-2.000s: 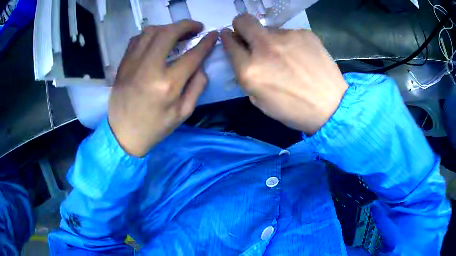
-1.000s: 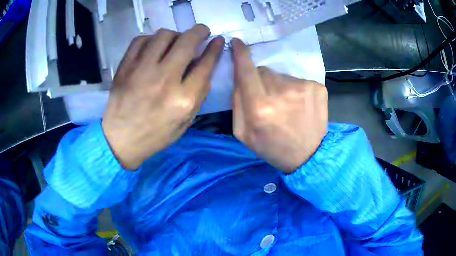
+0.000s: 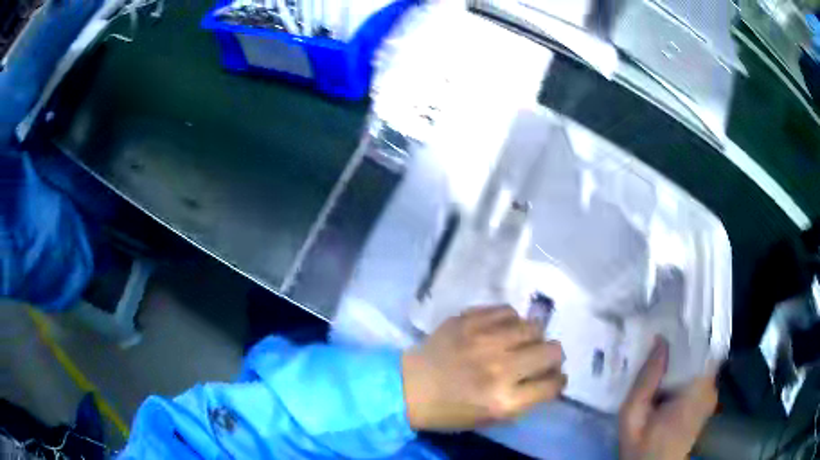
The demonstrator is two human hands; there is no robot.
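Note:
A white plastic housing (image 3: 589, 238), blurred, lies open side up, with inner ribs, small cut-outs and a dark strip toward its left end. My left hand (image 3: 485, 367) is at its near edge with the fingers curled; whether they pinch a small part is hidden. My right hand (image 3: 670, 409) is at the near right edge, thumb raised and apart from the fingers, partly cut off by the bottom of the picture. Its grip on the edge is too blurred to tell. A white sheet (image 3: 373, 296) shows under the housing.
A blue bin (image 3: 337, 67) with white contents stands at the upper left on the dark bench (image 3: 216, 153). A glittery whitish heap (image 3: 418, 85) lies beside it. Other pale housings (image 3: 670, 54) are at the top right. A blue sleeve of another person (image 3: 40, 220) is at the far left.
The view has swung left and up, bringing the bin and more of the housing into sight. My hands, close together before, are now apart, the right one at the housing's right side.

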